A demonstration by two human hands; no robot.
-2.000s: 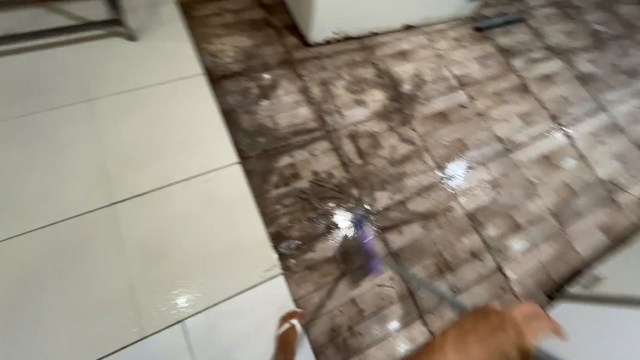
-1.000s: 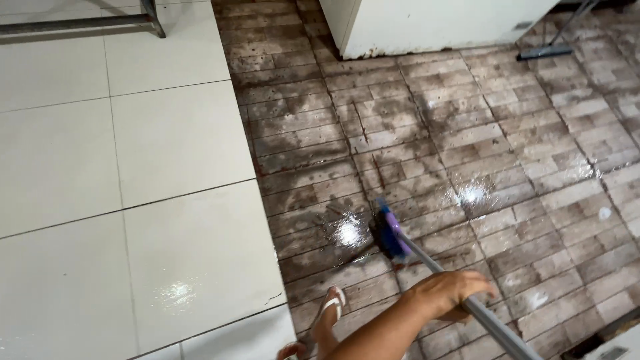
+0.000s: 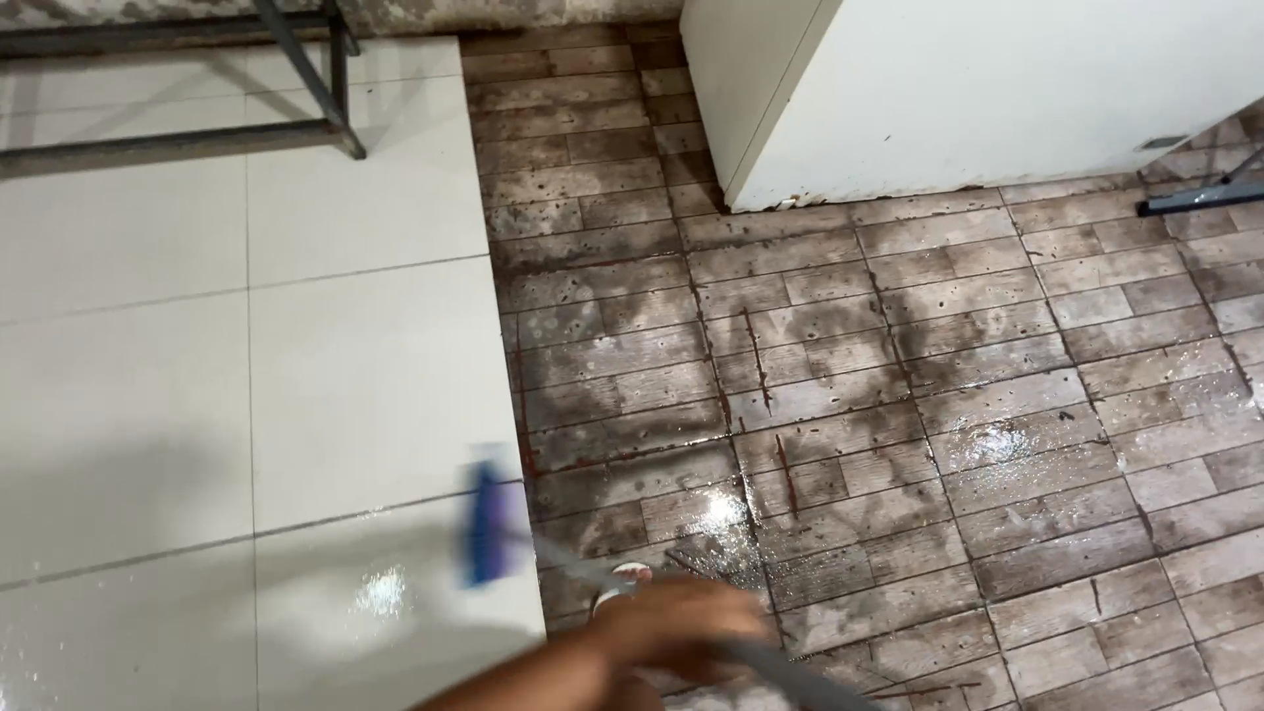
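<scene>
My left hand (image 3: 691, 622) is closed around the grey handle (image 3: 780, 676) of a floor brush, low in the middle of the view. The handle runs from the bottom edge up and left to the blue and purple brush head (image 3: 486, 523). That head is blurred and appears over the right edge of the white tiles, beside the brown floor; whether it touches them I cannot tell. Part of a foot in a white sandal (image 3: 627, 581) shows just behind my left hand, mostly hidden by it. My right hand is out of view.
Wet, dirt-marked brown wood-look tiles (image 3: 948, 326) border the large white tiles (image 3: 375, 375). A dark metal frame (image 3: 341, 89) stands at the upper left. A white cabinet-like block (image 3: 948, 89) stands at the upper right, with a floor squeegee (image 3: 1200, 199) to its right.
The brush head has moved left, from the brown tiles to over the white tile edge. My left hand has moved left with the handle and stays closed on it.
</scene>
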